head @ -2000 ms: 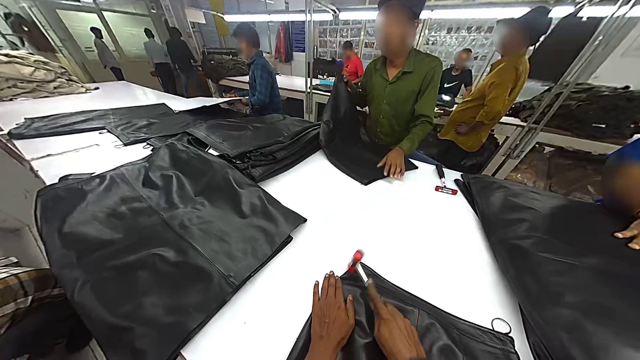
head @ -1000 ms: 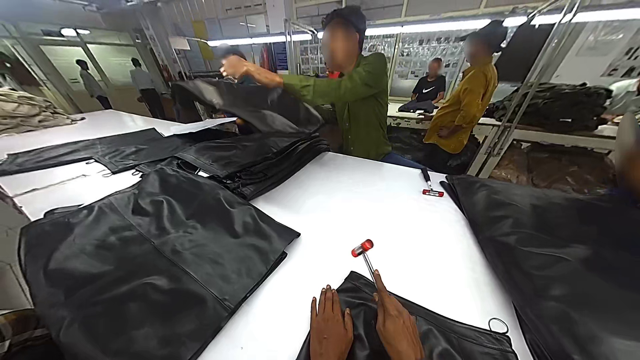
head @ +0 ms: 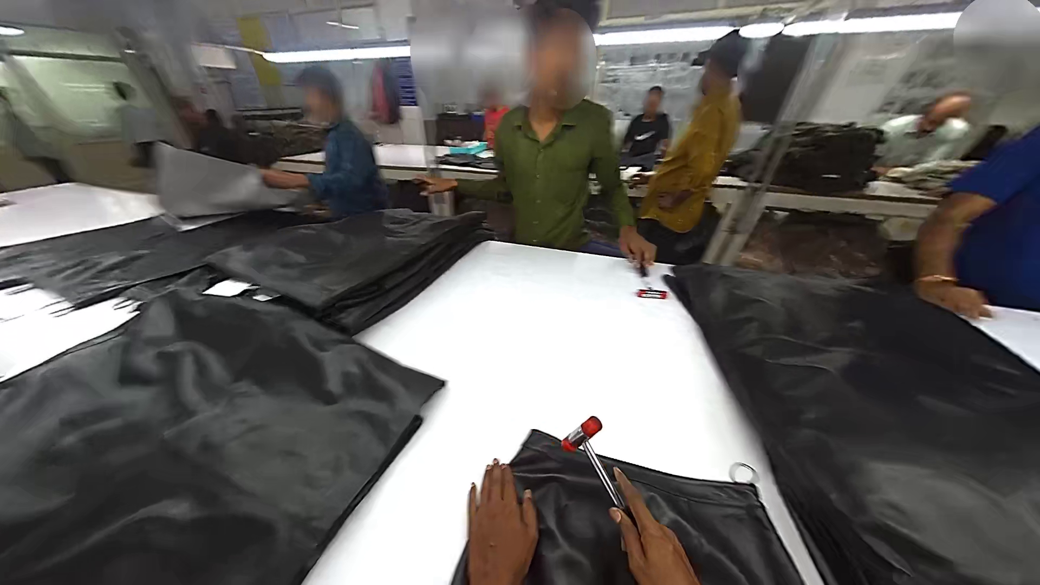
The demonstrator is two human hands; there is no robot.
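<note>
My right hand (head: 654, 540) holds a small mallet (head: 601, 467) with red faces and a metal shaft, its head over the top edge of a black leather-like garment (head: 691, 508). My left hand (head: 502, 524) lies flat with fingers extended at the garment's left edge. A thin ring or loop (head: 743, 473) is at the garment's upper right corner, on the white tabletop (head: 544, 333). Across the table, a co-worker in a green shirt (head: 561, 175) has one hand on the handle of a second red-headed mallet (head: 652, 293).
Stacked black garments lie at the left (head: 195, 431), the far left (head: 357, 260) and the right (head: 877, 406). A person's arm in a blue sleeve (head: 946, 244) rests by the right stack. Other people stand beyond the table, one holding a grey sheet (head: 215, 183).
The co-worker in green has put down the black piece held up a second ago and now reaches to the far mallet. My hands remain at the garment, the mallet head now nearer its edge.
</note>
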